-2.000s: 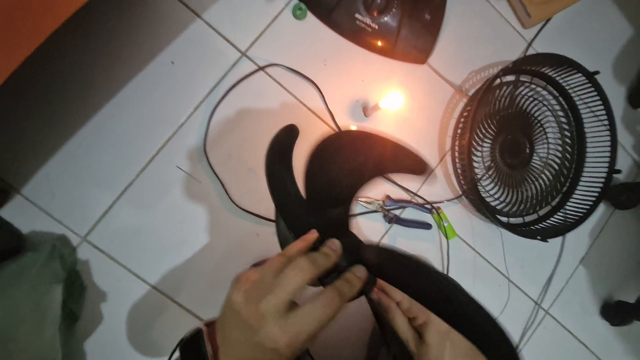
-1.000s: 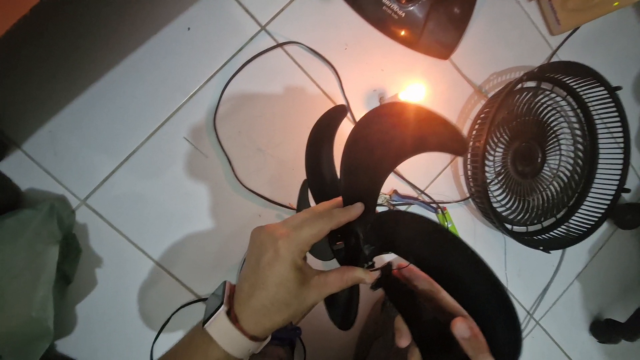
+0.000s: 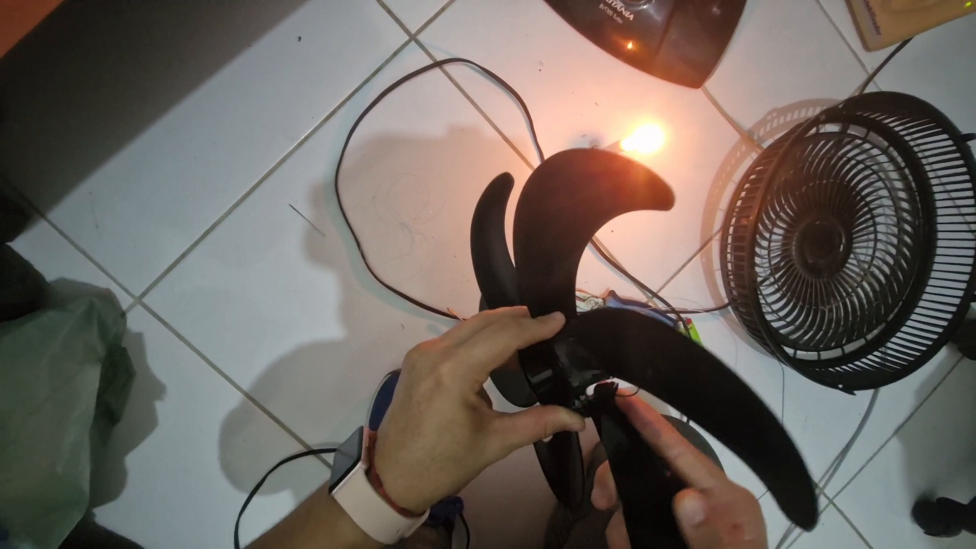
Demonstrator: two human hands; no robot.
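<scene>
A black plastic fan blade wheel with several curved blades is held over the floor. My left hand, a watch on its wrist, grips it near the hub, thumb below and fingers above. At the lower right, my right hand holds one blade from behind, its index finger pointing at the hub's edge, where a small light gap shows at the blade's root. Blue-handled pliers lie partly hidden behind the blades. A candle-like lit flame or bulb glows just beyond the top blade.
A black fan cage stands at the right. The fan's black base lies at the top, and a yellowish box at the top right. A black cable loops over the tiled floor. A green plastic bag is at the left.
My left hand has shifted from over the hub to the wheel's left side. The blade wheel has turned and tilted, and the pliers are now more covered by it.
</scene>
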